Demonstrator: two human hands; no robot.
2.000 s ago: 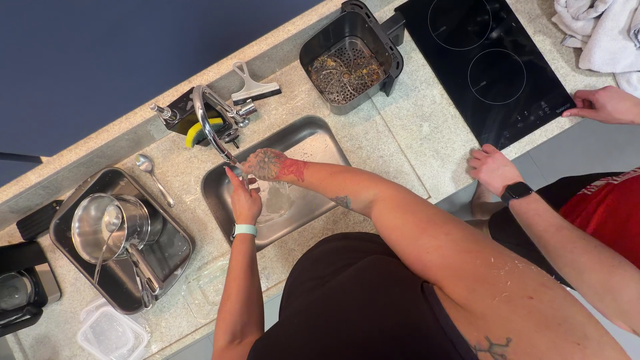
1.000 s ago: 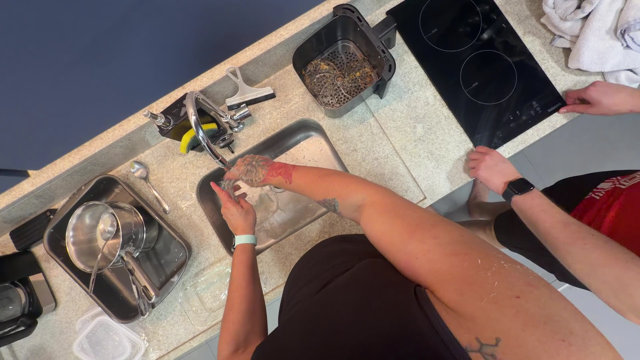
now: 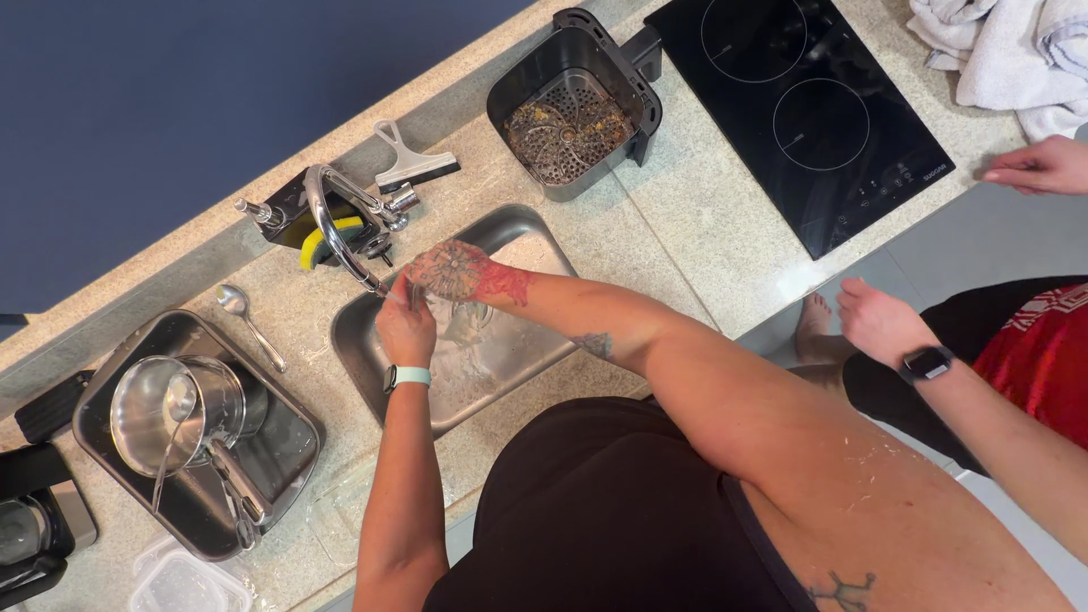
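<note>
Both of my hands meet over the left part of the stainless steel sink, under the spout of the chrome faucet. My left hand has its fingers raised against my right hand, whose back faces the camera. The fingers overlap, and whether anything is between them cannot be made out. Water lies in the basin below. A yellow and green sponge sits in a black holder behind the faucet, beside a squeegee.
A black air fryer basket with food residue stands behind the sink, near the induction cooktop. Left are a metal pan holding saucepans, a spoon and plastic containers. Another person's hands are at right, near towels.
The other person's hands have come away from the counter edge and the cooktop corner, where they rested before. My hands stay together under the spout, with small shifts of the fingers.
</note>
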